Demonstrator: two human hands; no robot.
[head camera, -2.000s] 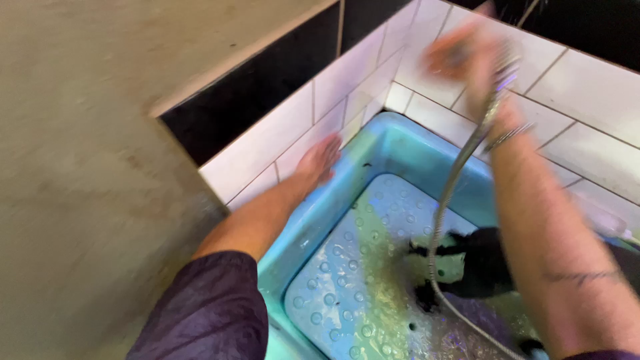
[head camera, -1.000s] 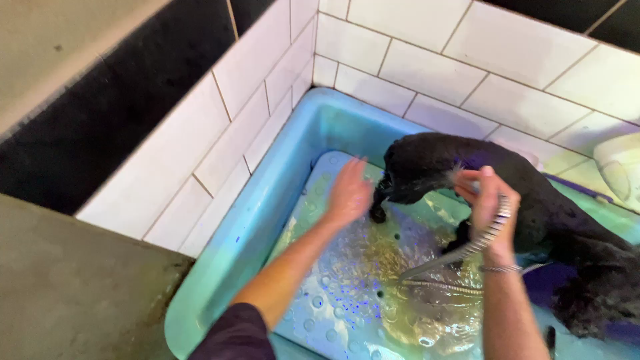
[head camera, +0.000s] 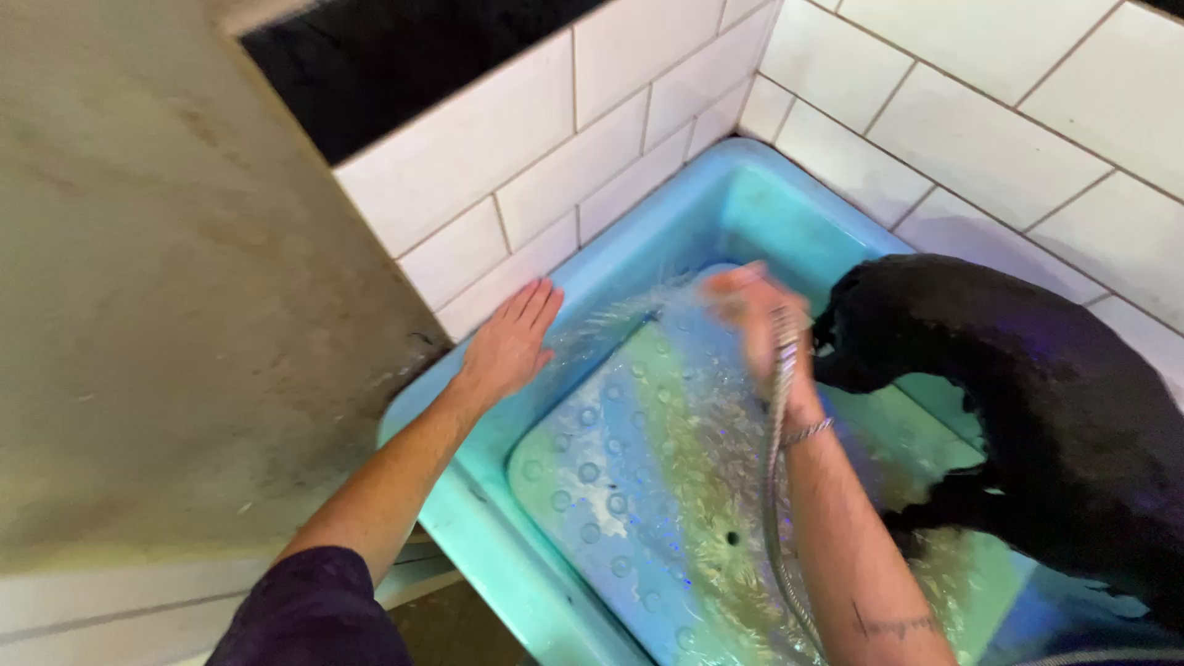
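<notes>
My left hand (head camera: 511, 340) lies flat on the left rim of a turquoise tub (head camera: 564, 305), fingers somewhat apart, holding nothing. Over the tub, my right hand (head camera: 763, 319), blurred, is closed round the end of a shower hose (head camera: 775, 462); the spray head itself is hidden by the fingers. Water sprays from it leftward onto the tub's inner left wall. The metal hose hangs down along my right forearm. A wet black dog (head camera: 1008, 361) stands in the tub to the right of my right hand, its head out of view.
A bumpy bath mat (head camera: 601, 490) with a dark hole covers the tub floor under shallow water. White wall tiles (head camera: 980, 139) border the tub behind and at the left. A grey-brown panel (head camera: 185, 305) stands at the far left.
My left hand has moved from over the mat, near the dog's hind end, to the tub's left rim. My right hand has moved away from over the dog's body, still with the hose.
</notes>
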